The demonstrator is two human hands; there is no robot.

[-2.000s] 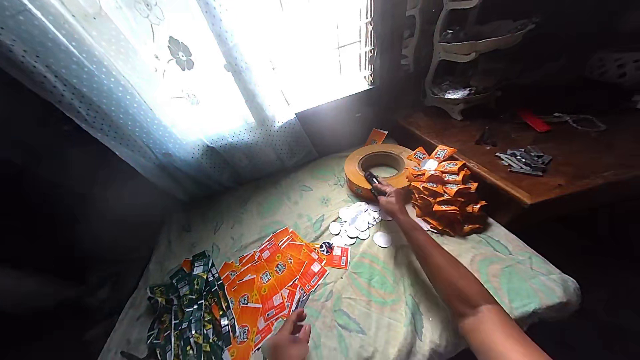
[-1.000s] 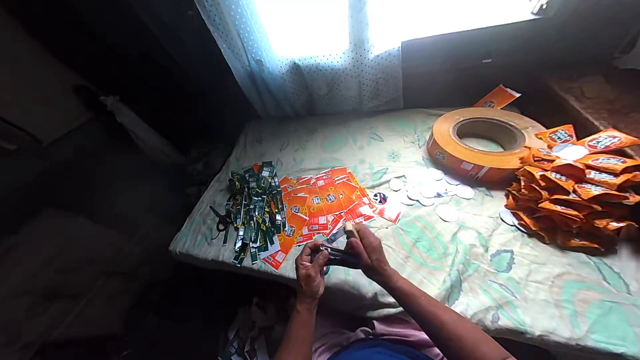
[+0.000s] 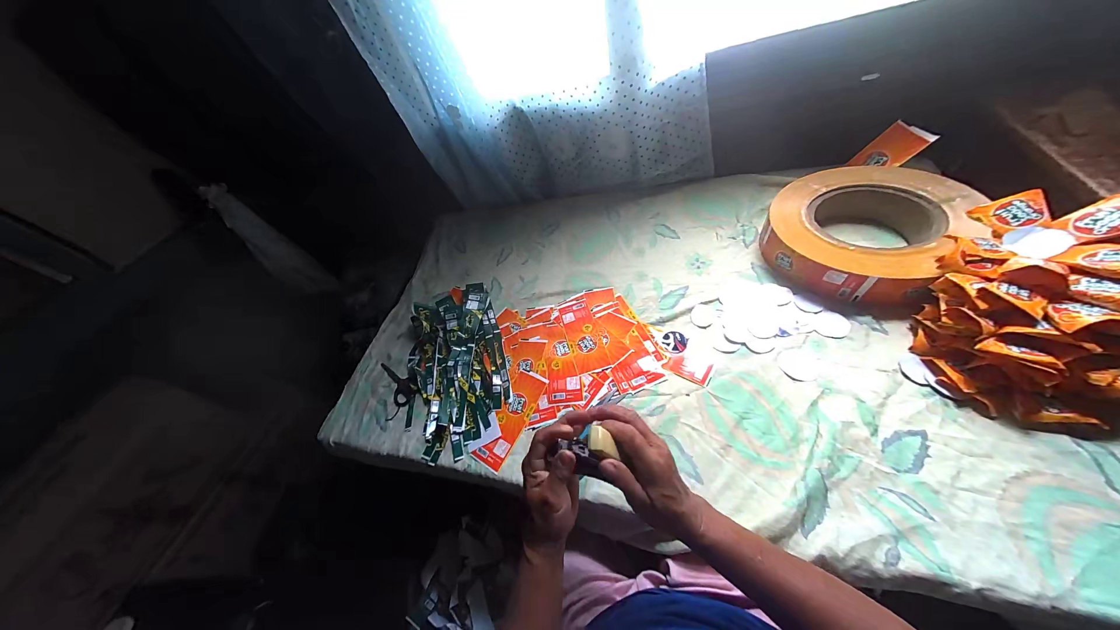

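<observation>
Both hands meet over the table's front edge around a small dark tool (image 3: 579, 456), perhaps a stapler; the fingers hide much of it. My left hand (image 3: 551, 477) grips its left end, thumb on top. A cream-coloured piece (image 3: 602, 442) shows at the fingers of my right hand (image 3: 643, 464), which also holds the dark tool; whether the two are joined I cannot tell. Just beyond lie overlapping orange printed wrapper strips (image 3: 586, 344), with dark green strips (image 3: 464, 367) to their left. White discs (image 3: 757, 315) are scattered to the right of the strips.
A large roll of orange printed film (image 3: 866, 262) lies at the back right, beside a heap of folded orange wrapper pieces (image 3: 1024, 350). Black-handled scissors (image 3: 401, 391) rest at the left edge of the cloth-covered table (image 3: 752, 490). A sheer curtain (image 3: 560, 140) hangs behind.
My right hand has come from the orange roll to meet my left hand near the table's front edge. The cream-coloured piece now shows more clearly between them. The view has swung right to left.
</observation>
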